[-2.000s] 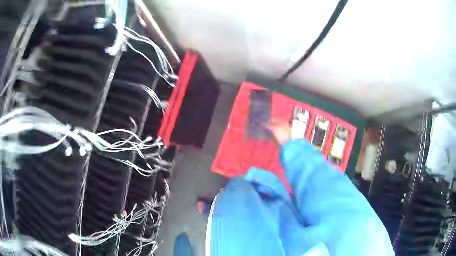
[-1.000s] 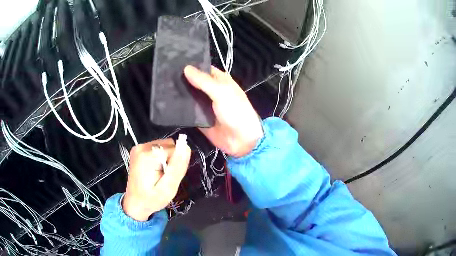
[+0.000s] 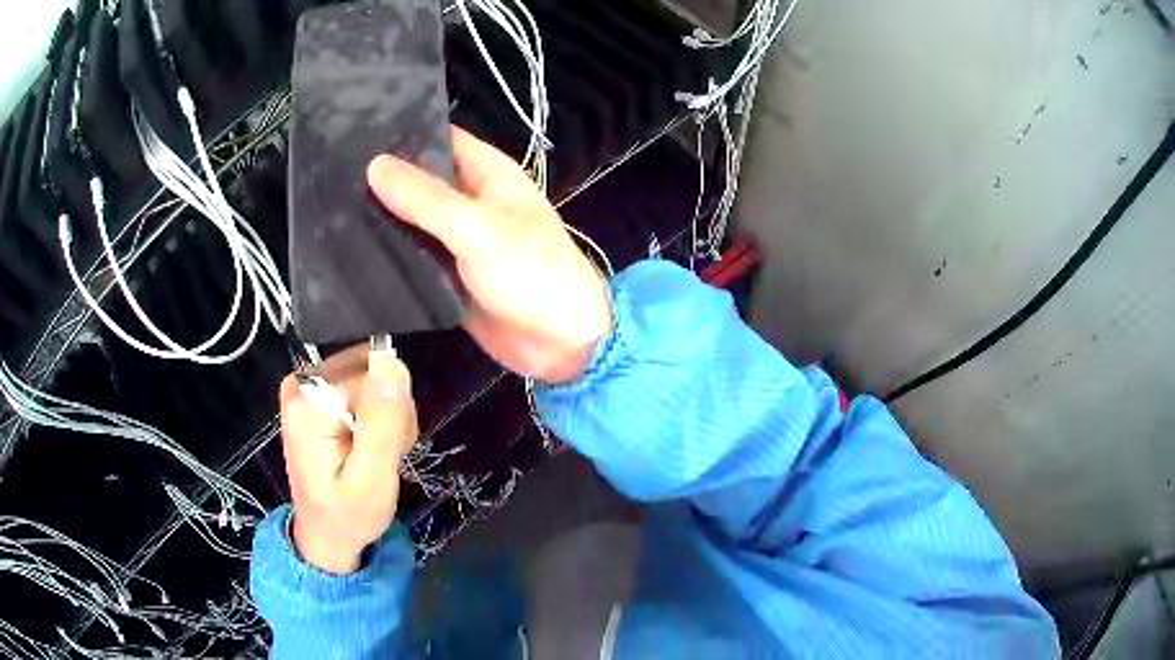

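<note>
My right hand (image 3: 522, 258) holds a dark smartphone (image 3: 367, 181) upright, screen side towards me, thumb on its face. My left hand (image 3: 345, 451) is closed on a white charging cable (image 3: 325, 393) just below the phone. A white plug (image 3: 382, 346) stands up from my left fingertips at the phone's bottom edge. I cannot tell whether it is inside the port. The back of the phone is hidden.
Behind the hands is a rack of black slotted foam (image 3: 110, 284) with hanging bunches of white cables (image 3: 213, 194). A grey wall (image 3: 954, 232) with a black cord is at the right. A small red edge (image 3: 731, 263) shows behind my right sleeve.
The phone and both hands have shifted left in the view. The plug in my left hand is now close against the phone's bottom edge, where a gap showed before.
</note>
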